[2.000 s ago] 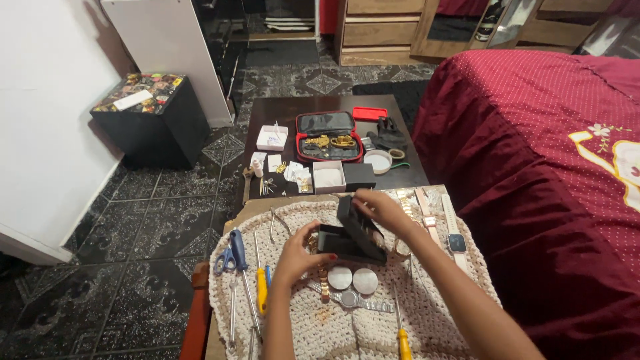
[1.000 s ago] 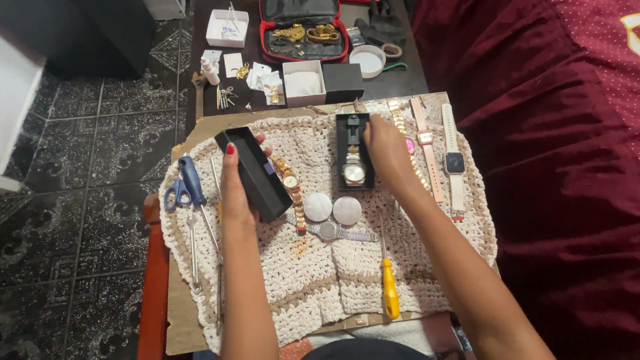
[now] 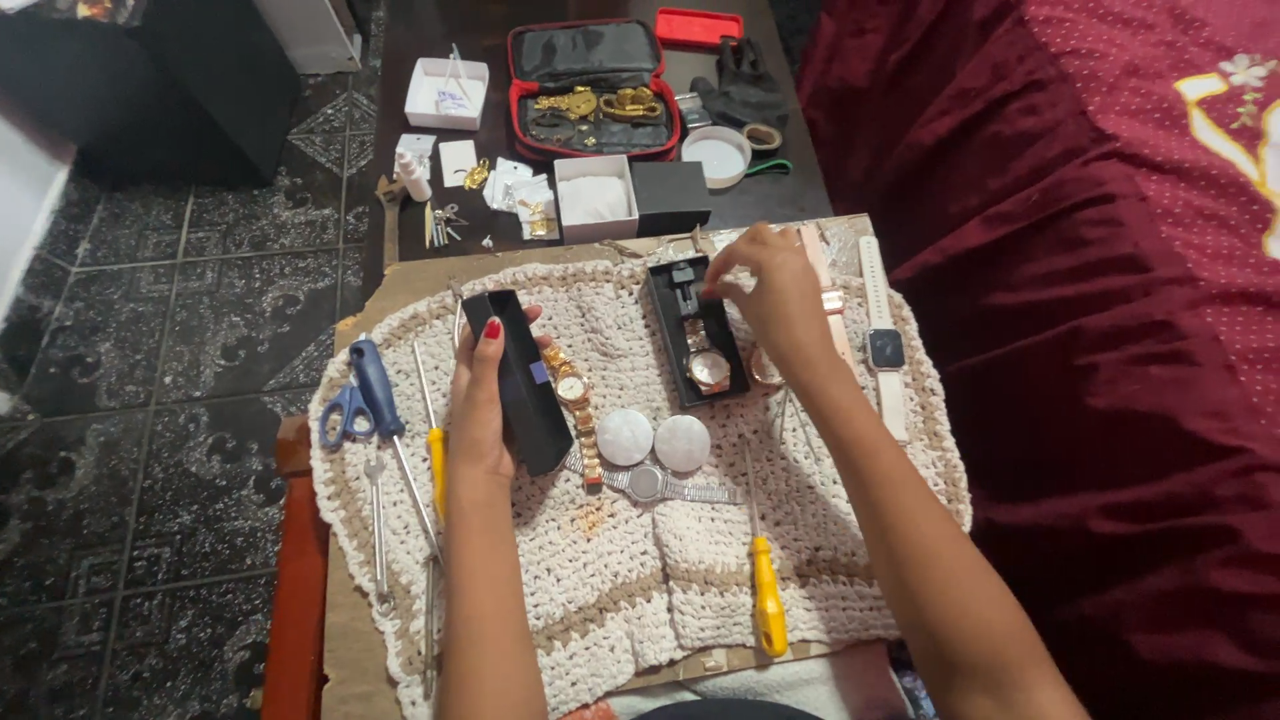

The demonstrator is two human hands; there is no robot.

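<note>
My left hand (image 3: 484, 400) grips a long black box lid (image 3: 525, 390), tilted, over the left-centre of a crocheted mat. To its right is a black box base (image 3: 662, 330) with a wristwatch (image 3: 707, 368) lying inside on a black holder. My right hand (image 3: 765, 295) hovers at the upper right edge of that base, thumb and fingertips close together; whether they touch the box or hold anything is unclear. A gold-tone watch (image 3: 573, 390) lies just right of the lid. Below are two round white discs (image 3: 625, 437) and a silver watch (image 3: 646, 482). Another watch (image 3: 766, 368) is partly behind my right forearm.
Left on the mat (image 3: 600, 620) are blue scissors (image 3: 346, 415), a blue-handled screwdriver (image 3: 375, 385) and a wrench (image 3: 377, 530). A yellow screwdriver (image 3: 768, 600) lies front right, a smartwatch (image 3: 886, 350) at right. Behind stand a red-edged case (image 3: 595, 150) and small boxes (image 3: 597, 200).
Two seconds ago both hands were together at the black box; one second ago it was apart, lid in my left hand. My right hand has since shifted slightly at the base's upper end. The view has tilted.
</note>
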